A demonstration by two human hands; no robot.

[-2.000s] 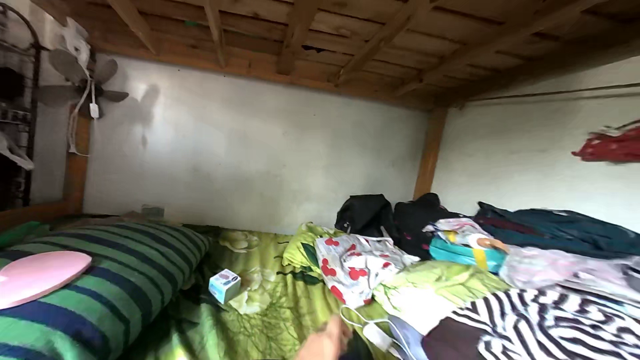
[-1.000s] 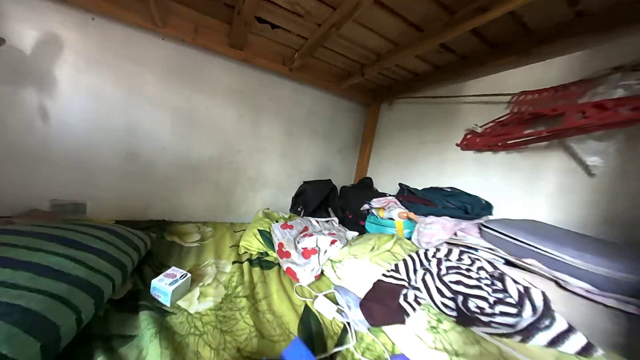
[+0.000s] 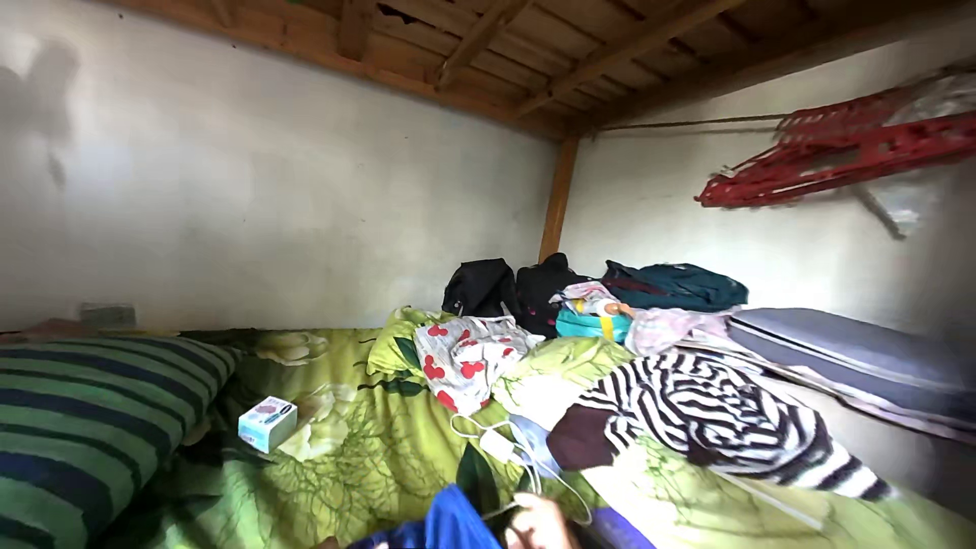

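Note:
At the bottom edge, right of centre, my right hand [image 3: 534,522] is partly visible and blurred, with bent fingers beside a blue cloth [image 3: 454,518]; whether it grips the cloth or the cable cannot be told. A small bit of skin [image 3: 328,543] at the cloth's left side may be my left hand, mostly cut off by the frame. Just above the right hand, a white cable [image 3: 534,457] with a white adapter [image 3: 497,446] lies on the green floral bedsheet [image 3: 366,450]. Something purple [image 3: 621,528] lies right of that hand.
A green striped pillow [image 3: 99,427] and a small box [image 3: 268,424] are at left. A red-patterned cloth [image 3: 473,358], a zebra-striped garment [image 3: 709,412], black bags [image 3: 482,288] and a grey case [image 3: 839,351] lie at right. Red hangers [image 3: 839,160] hang under the wooden slats [image 3: 610,61].
The view has turned right over the two seconds. The blue cloth, not visible two seconds ago, shows at the bottom edge one second ago and more of it shows now.

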